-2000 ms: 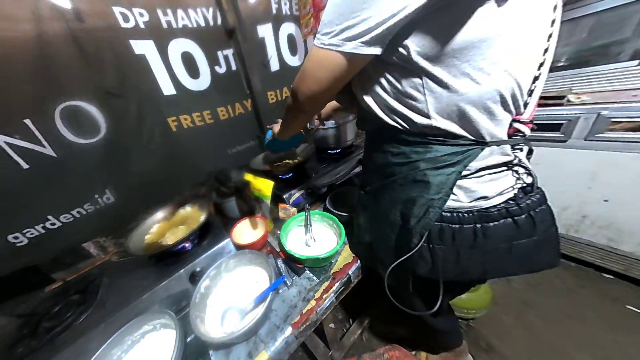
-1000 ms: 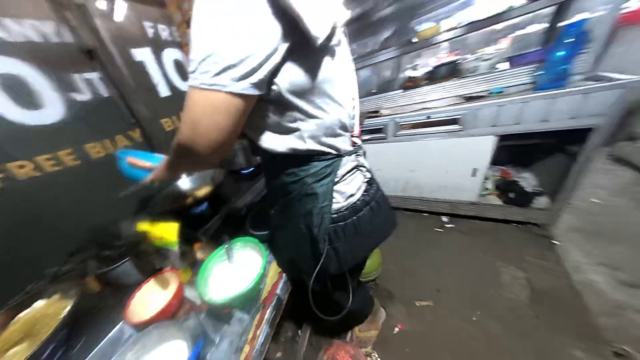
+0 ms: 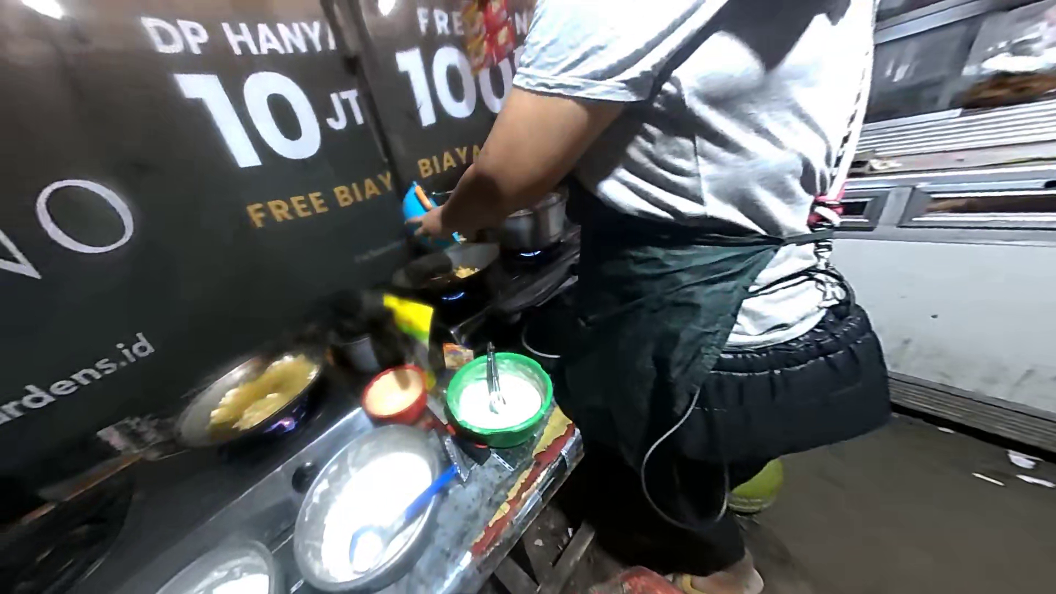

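Neither my left hand nor my right hand shows in the head view. Closest to me lies a large metal bowl (image 3: pixel 371 503) of white powder or batter, a blue-handled ladle (image 3: pixel 408 511) resting in it. Beyond it stand a red bowl (image 3: pixel 396 393) with pale orange contents and a green bowl (image 3: pixel 499 400) of white liquid holding a metal whisk (image 3: pixel 494 379). At the left, a frying pan (image 3: pixel 262 396) with food in yellowish oil sits over a lit burner. Another person's hand (image 3: pixel 431 221) holds a blue container (image 3: pixel 419 206) above a dark pan (image 3: pixel 450 271).
A co-worker in a grey T-shirt and dark apron (image 3: pixel 652 305) stands close on the right. A steaming or shiny metal pot (image 3: pixel 535 221) is on a lit burner beyond. The worn table edge (image 3: pixel 528 487) runs below the bowls. A green round object (image 3: pixel 757 487) rests on the floor.
The view has swung right and back left. The co-worker's hand with the blue container, low over the pan two seconds ago, is now raised beside the banner wall.
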